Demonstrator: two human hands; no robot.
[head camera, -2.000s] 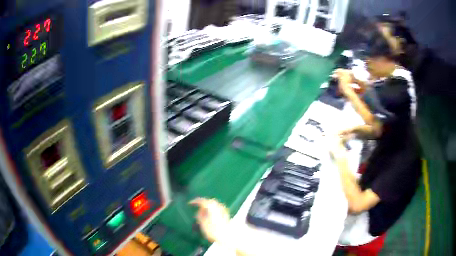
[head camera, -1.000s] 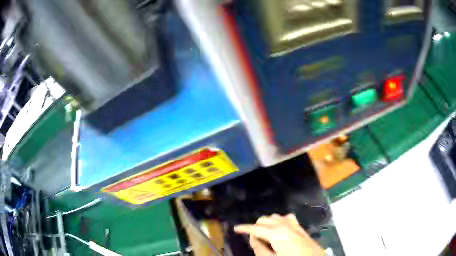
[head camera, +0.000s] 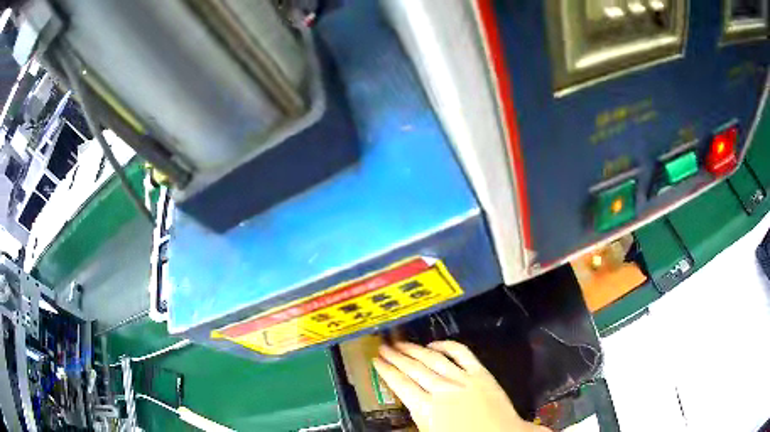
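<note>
One hand, which by its position looks like my right hand (head camera: 443, 384), lies over the tan-and-metal nest (head camera: 361, 371) of the pressing fixture, below the press head. Its fingers point up and left; the fingertips reach under the press head's lower edge, and whether they hold anything is hidden. My left hand is not in view. The blue press head (head camera: 338, 228) with its yellow-red warning label (head camera: 338, 310) hangs above the nest. A glossy black sheet or cover (head camera: 532, 337) lies right of the nest, partly behind the hand.
The control box (head camera: 582, 152) with lit buttons hangs at upper right, beside the grey cylinder (head camera: 177, 76). An orange-tan block (head camera: 610, 283) and thin black frames (head camera: 675, 268) lie on the green belt (head camera: 228, 384). A white-yellow wand (head camera: 198, 419) is at left; a white bench surface (head camera: 675, 363) is at right.
The view has swung from the belt and another worker to the press. The hand has come over the nest, its fingers now further under the press head's edge.
</note>
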